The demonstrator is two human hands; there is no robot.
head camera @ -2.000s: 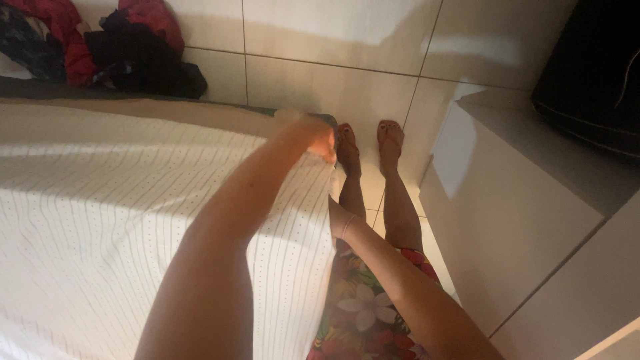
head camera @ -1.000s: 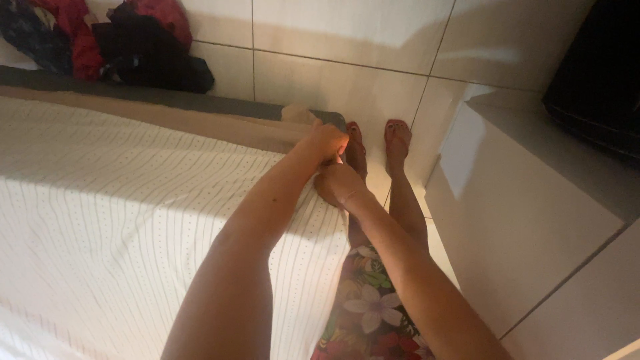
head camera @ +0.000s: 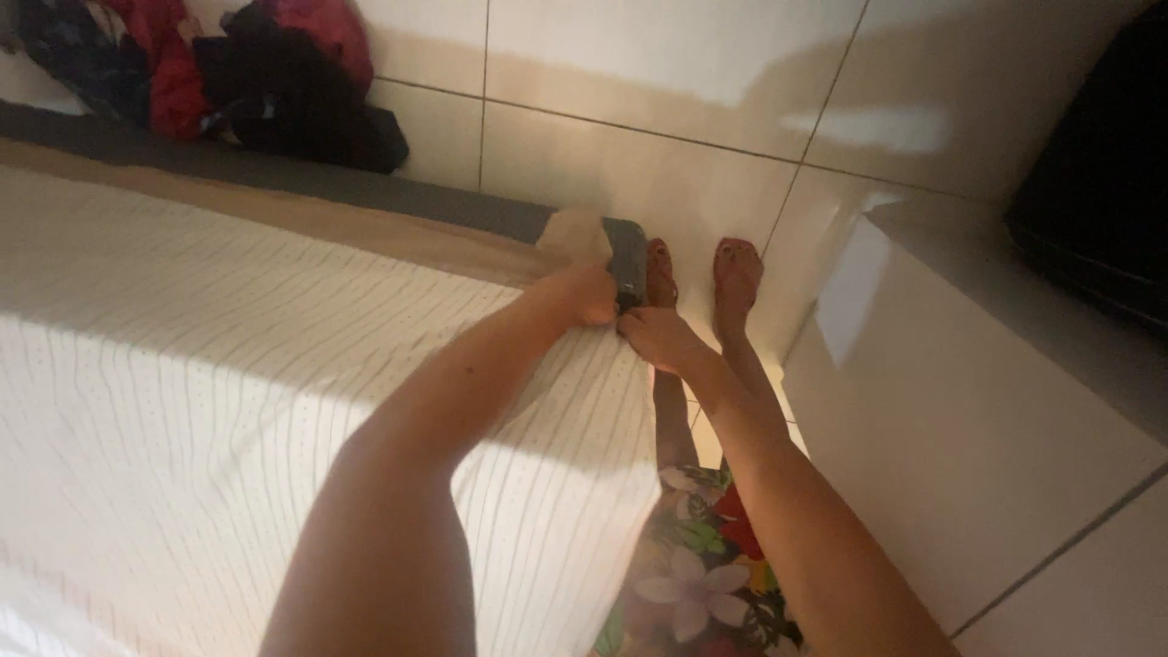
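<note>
A white sheet with thin stripes [head camera: 301,401] covers the mattress below me. Along its far side runs a beige cloth layer [head camera: 365,224], and beyond that shows the grey bed base [head camera: 438,203]. My left hand [head camera: 584,294] is closed on fabric at the corner, just beside the rounded end of the base. Close to its right, my right hand [head camera: 659,338] has its fingertips on the sheet's edge at the same corner. The fingertips of both hands are partly hidden, and the fabric between them is bunched.
Red and dark clothes [head camera: 292,91] lie in a heap beyond the bed at upper left. My feet in sandals [head camera: 735,265] stand on the tiled floor [head camera: 593,155]. A white low cabinet [head camera: 931,392] is on the right, with a black object [head camera: 1104,182] above it.
Both hands, which were together on the fabric one second ago, are now slightly apart. More of the base's rounded corner shows than before.
</note>
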